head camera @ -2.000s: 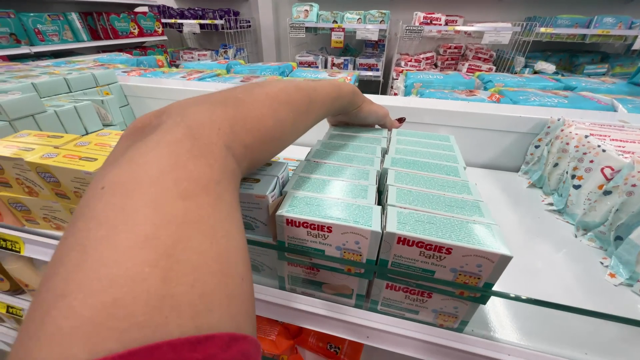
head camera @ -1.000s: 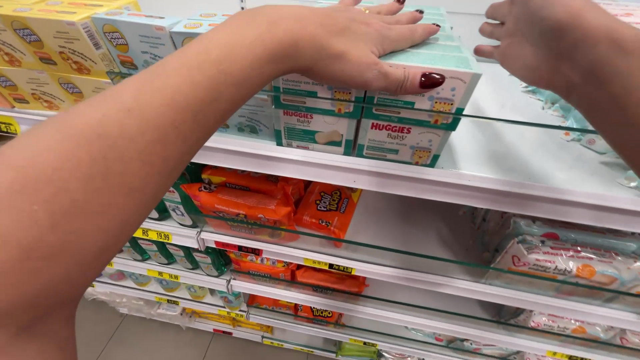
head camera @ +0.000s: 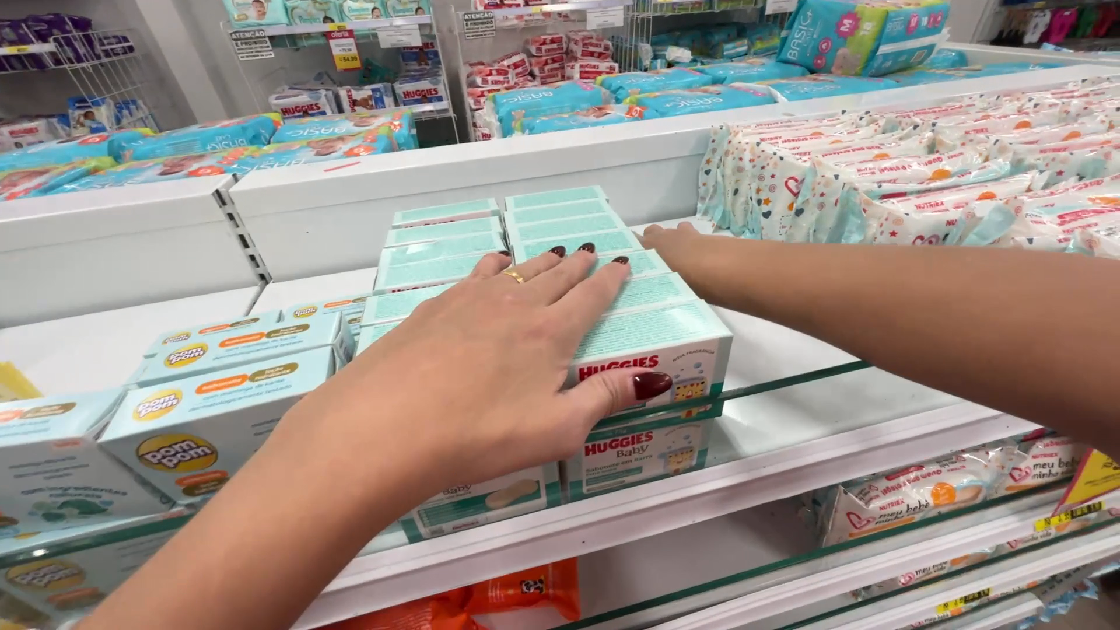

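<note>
Two rows of mint-green and white Huggies Baby soap boxes (head camera: 652, 328) stand stacked on the white shelf (head camera: 770, 350), behind a glass front strip. My left hand (head camera: 516, 350) lies flat over the tops of the front boxes, fingers spread and pointing away, thumb at the front face of the right row. Along the right side of that row is my right hand (head camera: 674, 241), its fingertips partly hidden behind the boxes, so its grip cannot be made out. Light blue Pom Pom boxes (head camera: 219, 411) stand left of the Huggies boxes.
Wipes packs with hearts and stars (head camera: 787, 184) fill the shelf at the right. Behind the white divider (head camera: 455, 184) lie blue Basic diaper packs (head camera: 560, 105). Orange packs (head camera: 525, 595) and more wipes packs (head camera: 919, 494) sit on lower shelves beneath the front edge (head camera: 787, 451).
My right hand, not visible two seconds ago, has come to the right side of the soap boxes. My left hand, earlier at the far end of the rows, now rests on the front boxes.
</note>
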